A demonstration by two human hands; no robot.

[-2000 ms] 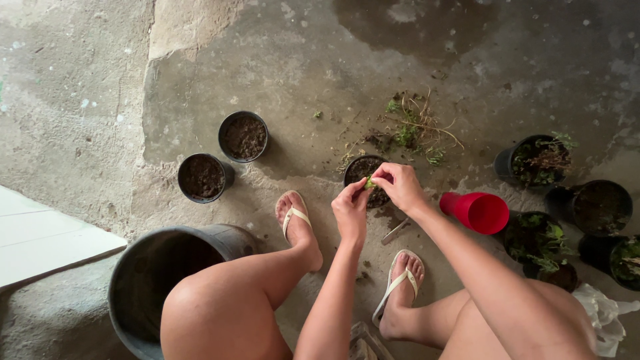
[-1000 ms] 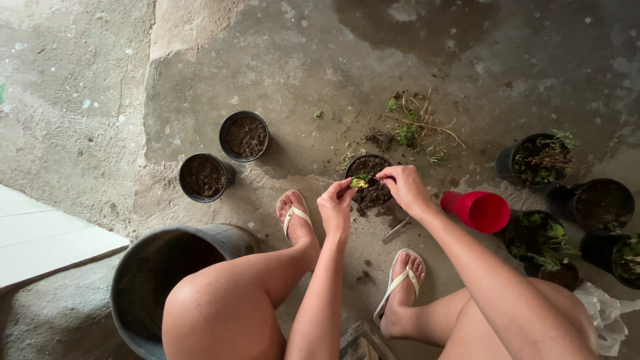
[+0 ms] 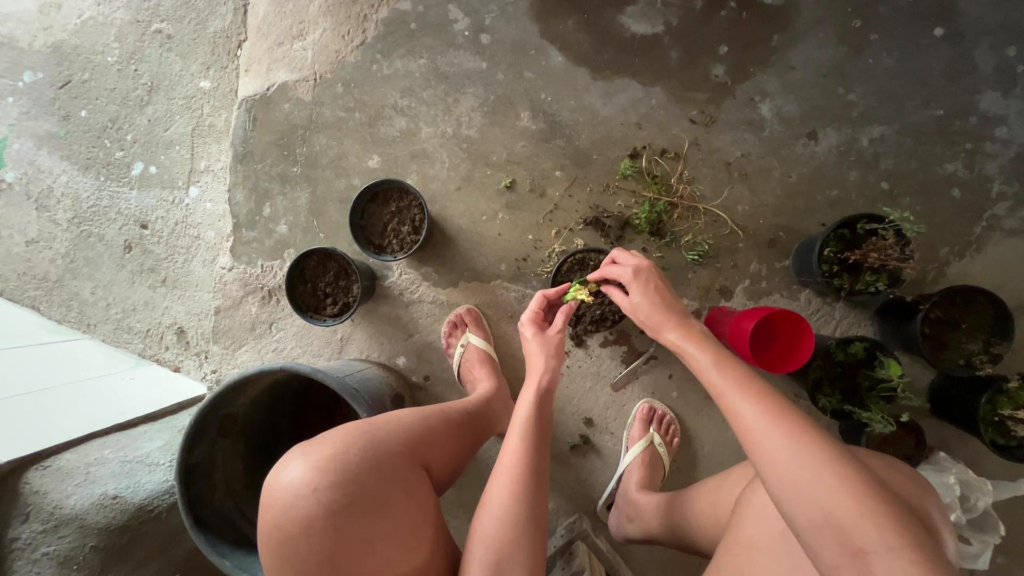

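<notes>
Between the fingertips of my left hand (image 3: 548, 324) is a small yellow-green plant piece (image 3: 582, 290), held above a black pot of dark soil (image 3: 596, 318). My right hand (image 3: 638, 286) pinches at the other side of the same piece; its fingers partly cover the pot's rim. A metal-coloured tool (image 3: 632, 369) lies on the floor just below the pot. Beyond the pot lies a loose heap of pulled stems and green leaves (image 3: 660, 204) with crumbs of soil.
Two black pots of soil (image 3: 392, 220) (image 3: 324, 286) stand to the left. A large dark bucket (image 3: 204, 472) is by my left knee. A red pot (image 3: 780, 340) and several black pots with plants (image 3: 856, 256) are at the right, near a crumpled clear plastic bag (image 3: 964, 504).
Over the pot, my hands have moved slightly apart since two seconds ago, and more of the yellow-green piece shows between them. More of the pot's soil is visible.
</notes>
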